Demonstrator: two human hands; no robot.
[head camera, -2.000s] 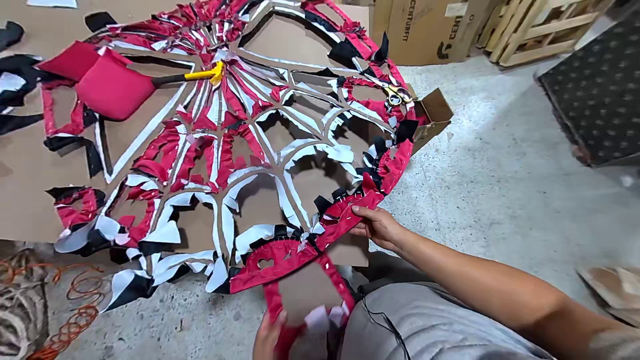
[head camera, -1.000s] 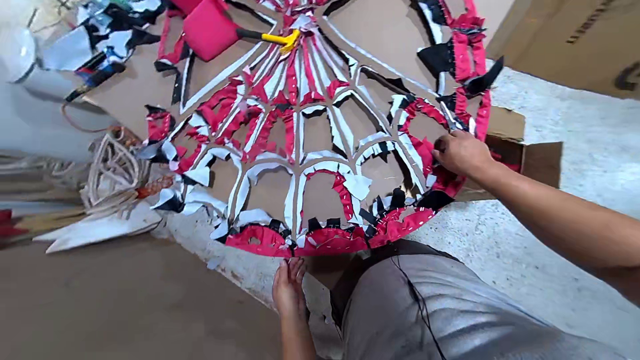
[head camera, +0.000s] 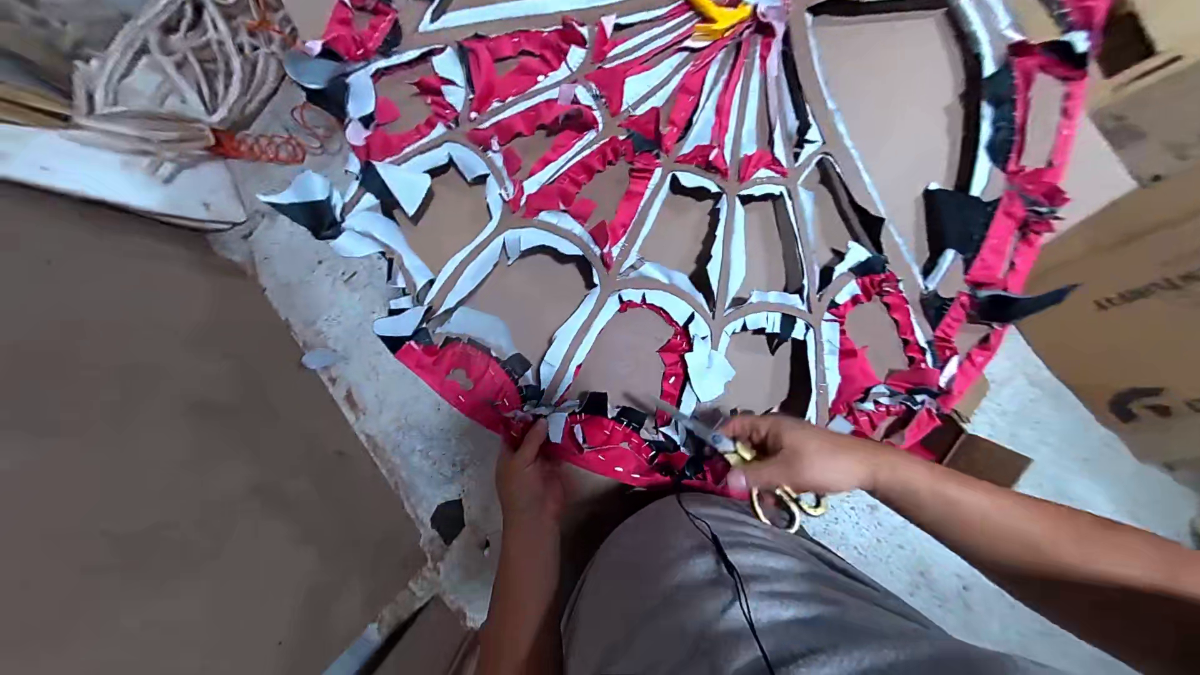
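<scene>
A web-shaped frame (head camera: 609, 281), its bars edged with red, white and black fabric strips, lies over brown cardboard. My left hand (head camera: 532, 478) pinches its red-covered rim (head camera: 469, 384) at the near edge. In my right hand (head camera: 797, 455) is a pair of scissors (head camera: 727, 441) with gold-coloured handles, held around the blade pivot; the blades point left over the near rim and the finger loops hang below the hand. Staples dot the red fabric of the rim. A yellow tool (head camera: 720, 19) lies on the frame at the top, only partly in view.
Coiled rope (head camera: 178, 66) and orange cord (head camera: 258, 145) lie at the upper left. A large brown surface (head camera: 178, 422) fills the left side. Cardboard boxes (head camera: 1125, 309) stand at the right. Fabric scraps (head camera: 448, 520) lie on the pale floor.
My right hand has moved from the frame's right side to the near rim and now holds the scissors. My left hand now grips the near rim. The view has shifted.
</scene>
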